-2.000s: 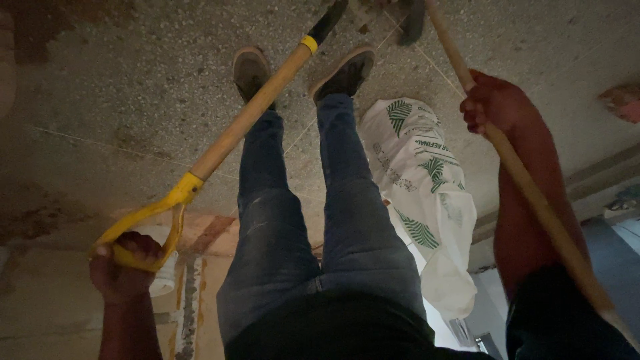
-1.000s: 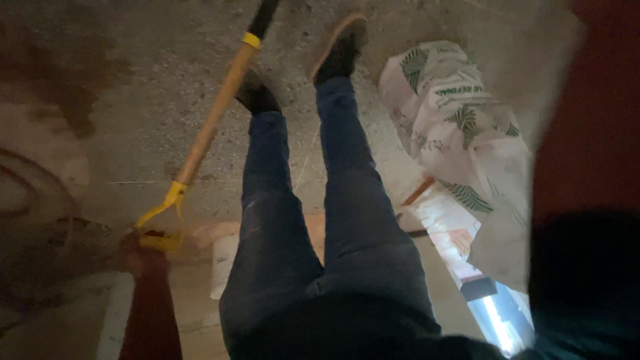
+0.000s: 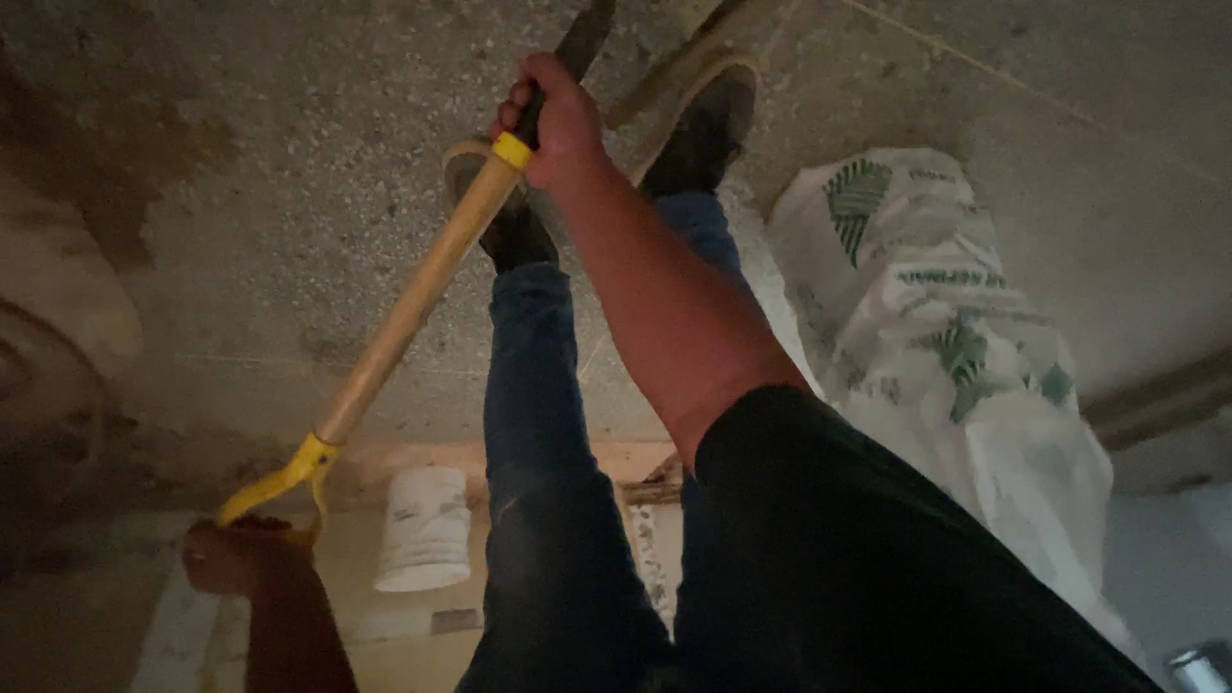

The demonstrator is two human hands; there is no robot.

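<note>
A D-handled shovel with a wooden shaft (image 3: 414,313) slants across the view from lower left to the top. Its yellow D-grip (image 3: 313,467) is held by my left hand (image 3: 236,558) at lower left. My right hand (image 3: 563,120) is closed around the dark metal socket, just above the yellow collar (image 3: 512,151). The shovel's blade lies beyond the top edge, so it is hidden. Both my shoes stand on the speckled floor, one partly behind the shaft.
A white woven sack (image 3: 924,318) with green leaf prints lies right of my legs. A white plastic bucket (image 3: 424,534) shows at lower left of my legs. Coiled hose or cable (image 3: 67,337) is dimly seen at the far left. The speckled floor (image 3: 327,173) has a brown stain.
Two seconds ago my right hand held a separate long wooden handle; now it grips the shovel's socket, and that handle is no longer seen in my hand. My left hand has kept the D-grip.
</note>
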